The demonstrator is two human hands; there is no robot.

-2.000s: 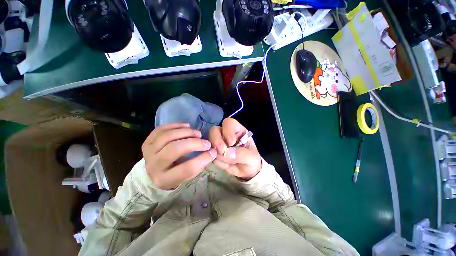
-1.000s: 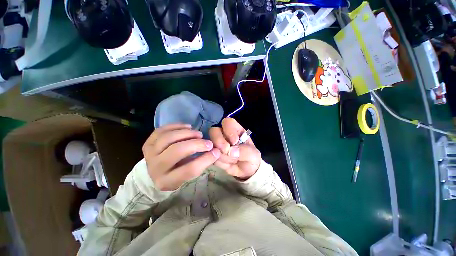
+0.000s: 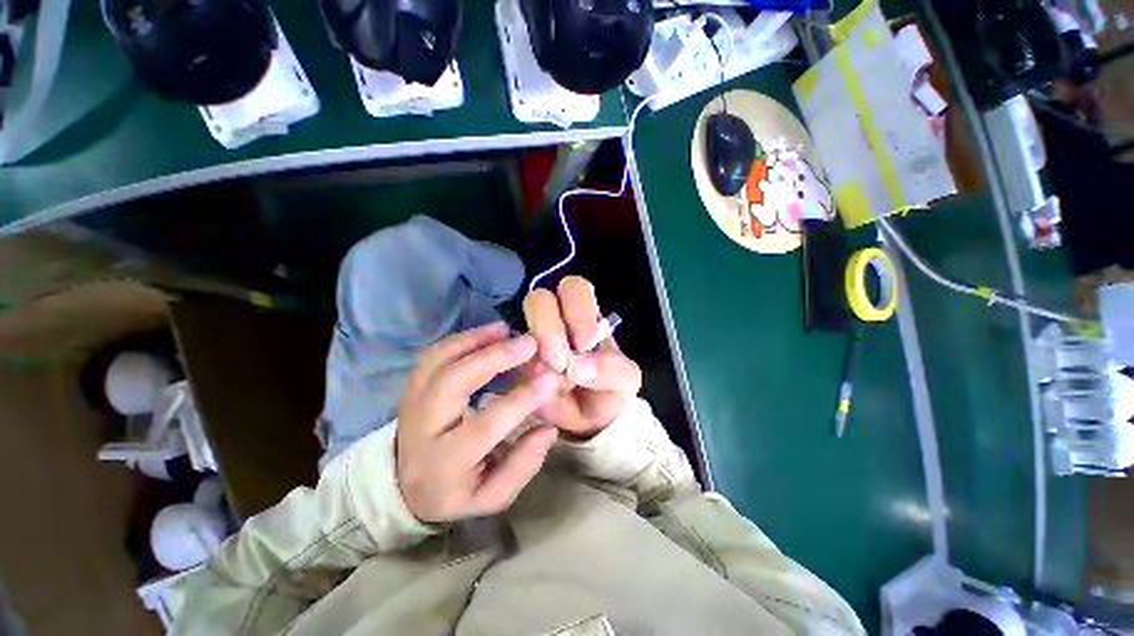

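My right hand [image 3: 582, 363] holds a small white cable end [image 3: 604, 331] with a metal tip, which sticks out past its fingers. A thin white cable [image 3: 568, 226] runs from the bench edge down to this hand. My left hand [image 3: 479, 429] is beside it with fingers spread a little, its index fingertip and thumb close to the right fingertips. A tiny pale thing shows at the right fingertips; what it is, and whether the left fingers touch it, I cannot tell. Both hands are over the lap.
Three black-and-white cameras [image 3: 585, 44] stand along the bench edge. On the right bench are a black mouse [image 3: 730, 154] on a round rabbit pad [image 3: 806, 199], yellow tape [image 3: 871, 285], a pen [image 3: 848, 385] and a taped box [image 3: 877, 124]. An open carton [image 3: 62, 460] holds white cameras at left.
My left hand has moved slightly right and down and its fingers have spread. The view has shifted, so the bench things appear further left. More of the blue-grey trouser leg shows.
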